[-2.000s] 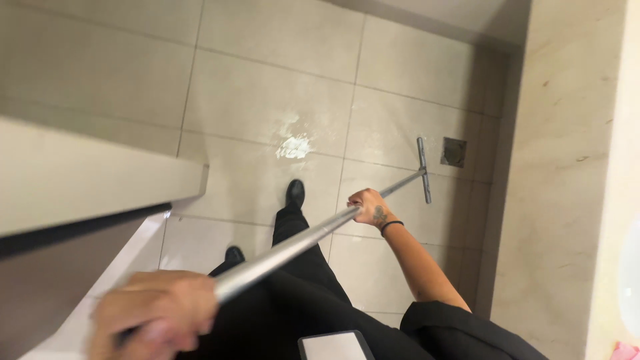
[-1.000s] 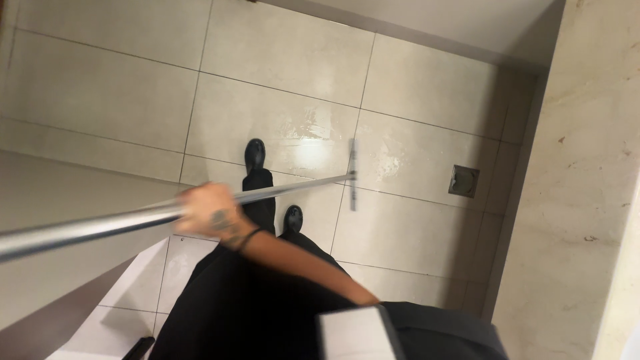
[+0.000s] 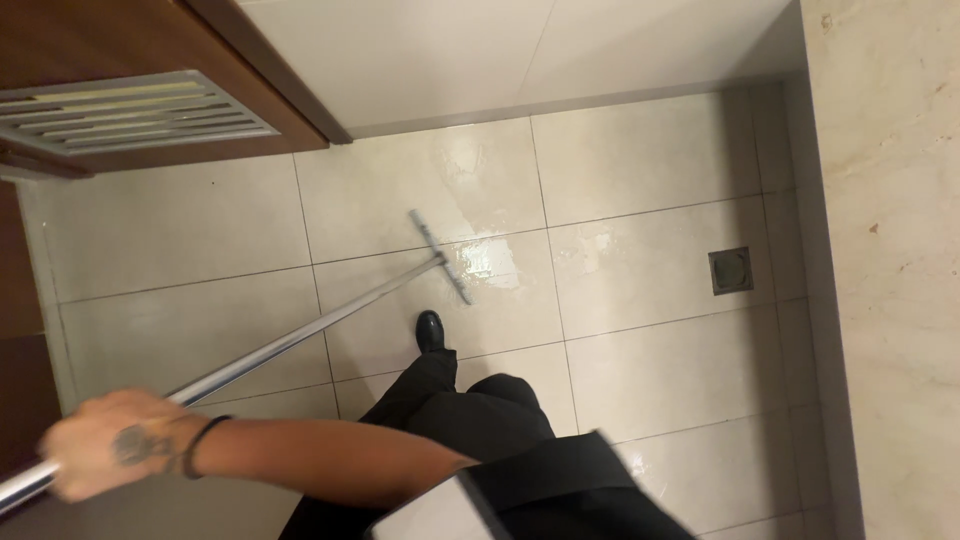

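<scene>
My right hand (image 3: pixel 112 442), with a dark band at the wrist, is closed around the metal pole of a floor squeegee (image 3: pixel 285 341). The pole slants from the lower left up to the narrow squeegee head (image 3: pixel 442 259), which lies on the tiled floor just beyond my black shoe (image 3: pixel 430 331). Beside the head, on its right, is a shiny wet patch (image 3: pixel 487 262). The pole's near end runs out at the left edge. My left hand is outside the view.
A square floor drain (image 3: pixel 730 271) sits at the right, near a marble-look surface (image 3: pixel 892 270). At the upper left stands a brown wooden door (image 3: pixel 97 37) with a slatted vent (image 3: pixel 142 112). A pale wall (image 3: pixel 450 60) borders the floor at the top.
The squeegee head has moved left, away from the drain, and is now left of the wet patch. My left hand, on the pole two seconds ago, is out of view. The view has shifted.
</scene>
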